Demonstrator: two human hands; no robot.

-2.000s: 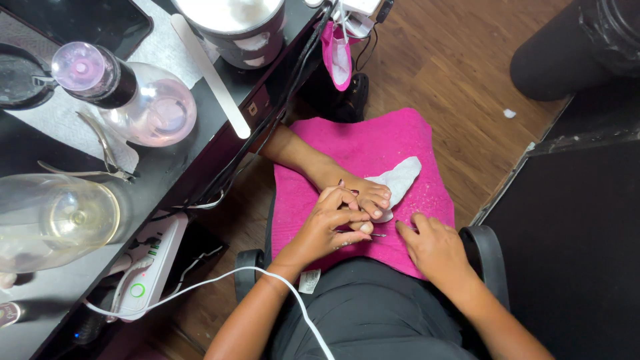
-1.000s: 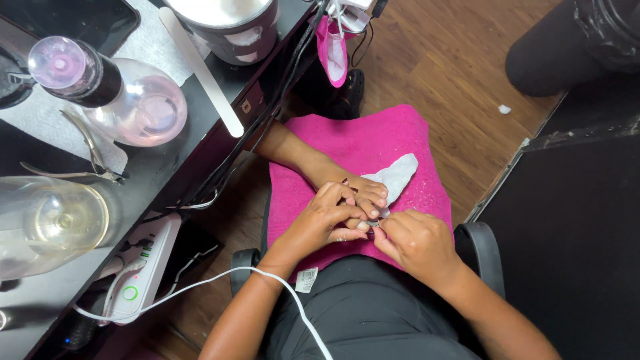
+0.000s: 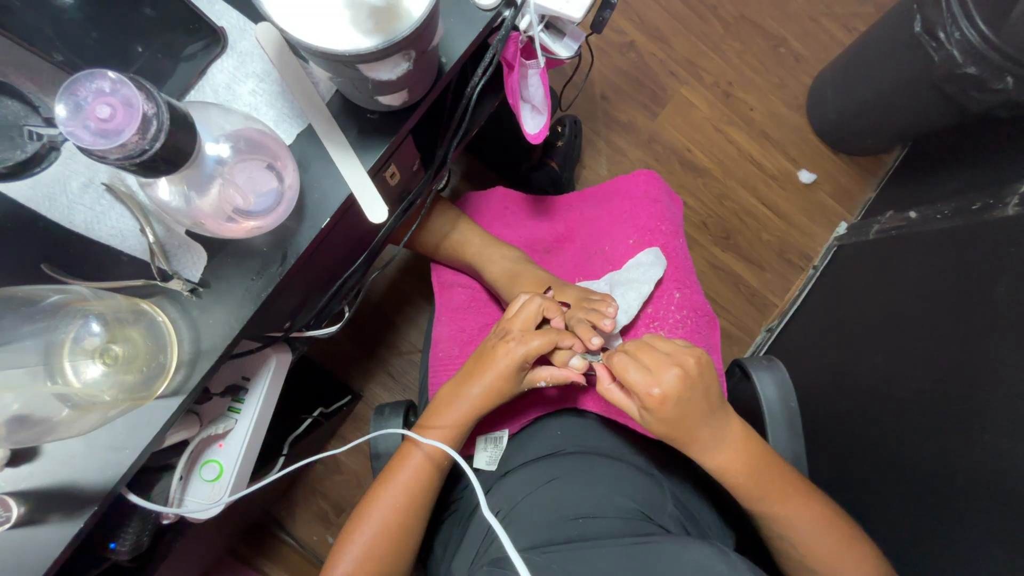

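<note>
Another person's bare foot (image 3: 520, 276) rests on a pink towel (image 3: 560, 208) over my lap. My left hand (image 3: 520, 344) grips the foot around its big toe, with thumb and fingers on either side. My right hand (image 3: 660, 384) is closed at the toe's tip, pinching a small metal tool (image 3: 594, 358) against the big toenail; most of the tool is hidden by my fingers, so its kind cannot be told. A white wipe (image 3: 636, 280) lies on the towel beside the toes, near pale flecks.
At left, a black table (image 3: 280, 276) holds pump bottles, cuticle nippers (image 3: 156, 248), a nail file (image 3: 324, 124) jutting over the edge and a tub (image 3: 360, 48). A white cable (image 3: 472, 472) crosses my left forearm. A black bin (image 3: 872, 88) stands at the upper right.
Two seconds ago my right hand was apart from the toes, over the towel; it has moved left to the big toe with the tool. My left hand has stayed on the foot.
</note>
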